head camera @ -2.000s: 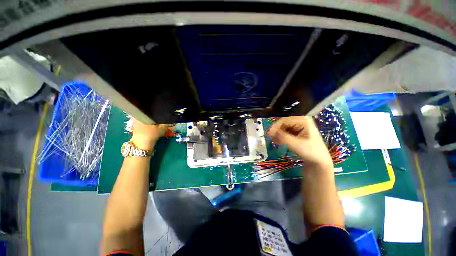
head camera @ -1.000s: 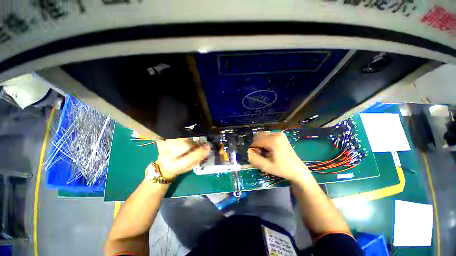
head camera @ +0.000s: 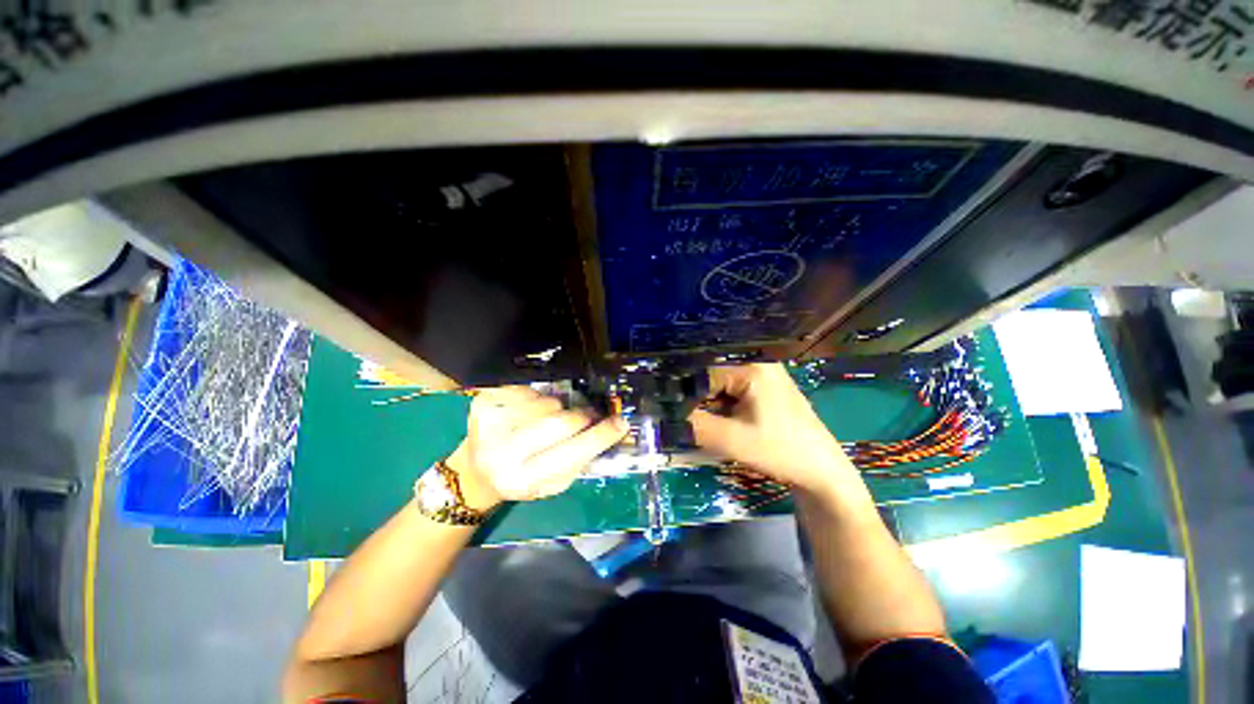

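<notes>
The dark tooling block (head camera: 674,429) sits under the machine head on a pale base plate, mostly covered by my hands. My left hand (head camera: 539,447) wears a metal watch and reaches over the block's left side, fingertips at its middle. A thin orange-red wire lead (head camera: 424,395) runs from the left into this hand. My right hand (head camera: 754,429) is pinched at the block's right side, with a thin reddish lead at its fingers. The lead tips are too small to make out. A silver rod (head camera: 655,498) points toward me.
A fan of red, orange and black leads (head camera: 949,437) lies on the green mat (head camera: 371,475) at right. A blue bin (head camera: 149,484) of white-grey strands stands left. White sheets (head camera: 1059,360) lie right. The cream machine housing (head camera: 550,117) hangs overhead. A small blue bin (head camera: 1025,674) is lower right.
Both hands have come inward to the tooling from its two sides. In the last second my left hand has moved further right over the block. My right hand has stayed nearly in place.
</notes>
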